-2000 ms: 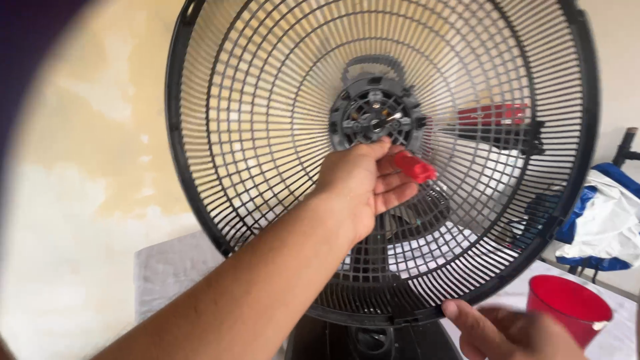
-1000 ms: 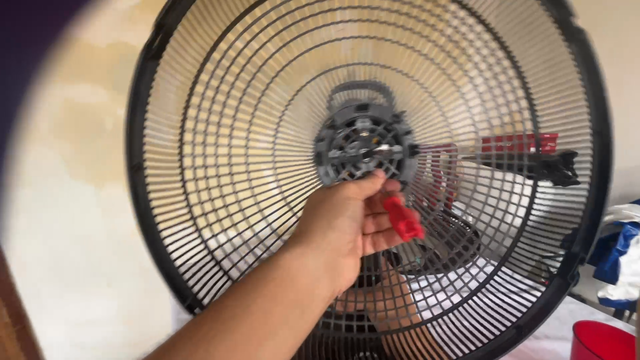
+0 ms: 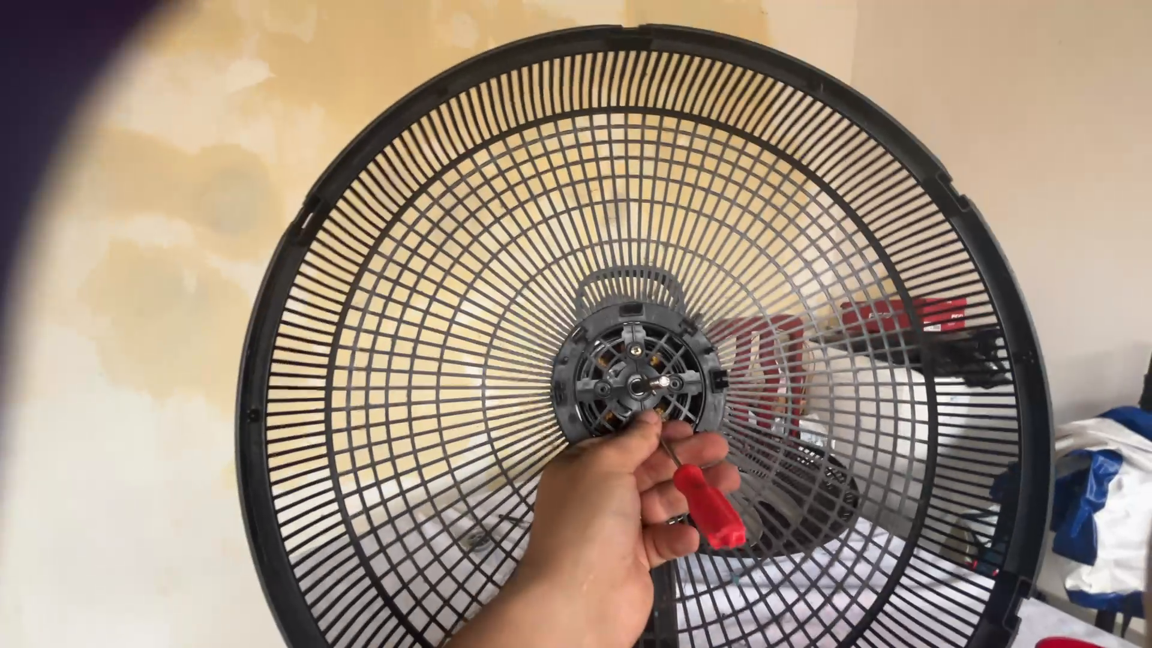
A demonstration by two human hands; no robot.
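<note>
The black plastic rear grille of a fan (image 3: 1035,441) stands upright and fills most of the view. At its centre sits the fan's motor housing (image 3: 634,389), with a metal shaft sticking out towards me. My left hand (image 3: 598,522) reaches in from below, its thumb and fingertips at the lower edge of the housing. Held loosely in its fingers is a screwdriver with a red handle (image 3: 711,513); the handle slants down to the right, and the tip is hidden by the fingers. My right hand is out of view.
Behind the grille are a dark, round slatted part (image 3: 810,495), red boxes (image 3: 945,315) and a table with a white cloth (image 3: 1057,625). A blue and white bag (image 3: 1102,504) is at right; a red rim (image 3: 1062,642) shows at the bottom edge.
My right hand, first at the grille's lower right rim and then seen through its lower bars, has left the view. My left hand stays at the motor housing with the screwdriver.
</note>
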